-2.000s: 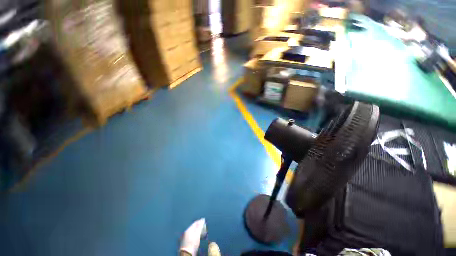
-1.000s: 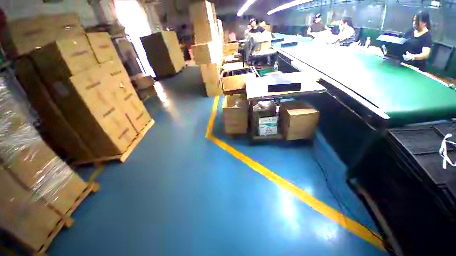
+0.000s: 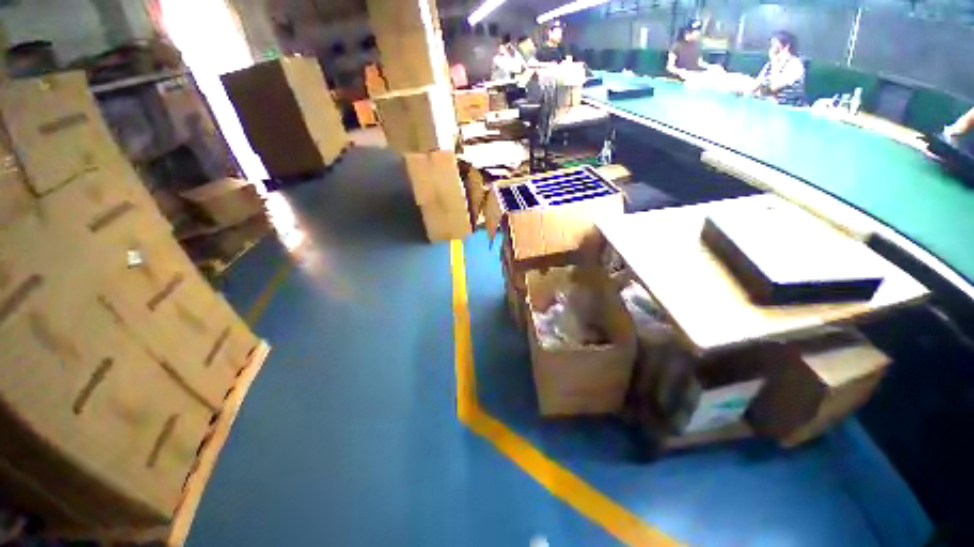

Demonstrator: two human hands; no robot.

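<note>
Neither of my hands can be made out; a tiny pale spot at the bottom edge is too small to tell. Nearest in front, a black flat housing (image 3: 792, 254) lies on a pale table top (image 3: 684, 288) at the right. An open carton (image 3: 582, 369) with crumpled clear plastic inside stands on the floor by the table. Behind it, another carton (image 3: 550, 230) has a dark slatted piece with pale stripes (image 3: 561, 189) on top. Another carton (image 3: 838, 385) is under the table.
Stacked cartons (image 3: 118, 288) stand on a pallet at the left. A tall carton column (image 3: 417, 128) and a dark wrapped stack (image 3: 283, 112) are farther back. A yellow line (image 3: 534, 465) crosses the blue floor. A green belt (image 3: 833, 150) runs along the right, with seated people (image 3: 782, 73) beyond.
The view has moved forward along the aisle. The table and cartons are nearer. The fan and my white-gloved hand, seen two seconds ago, are out of view.
</note>
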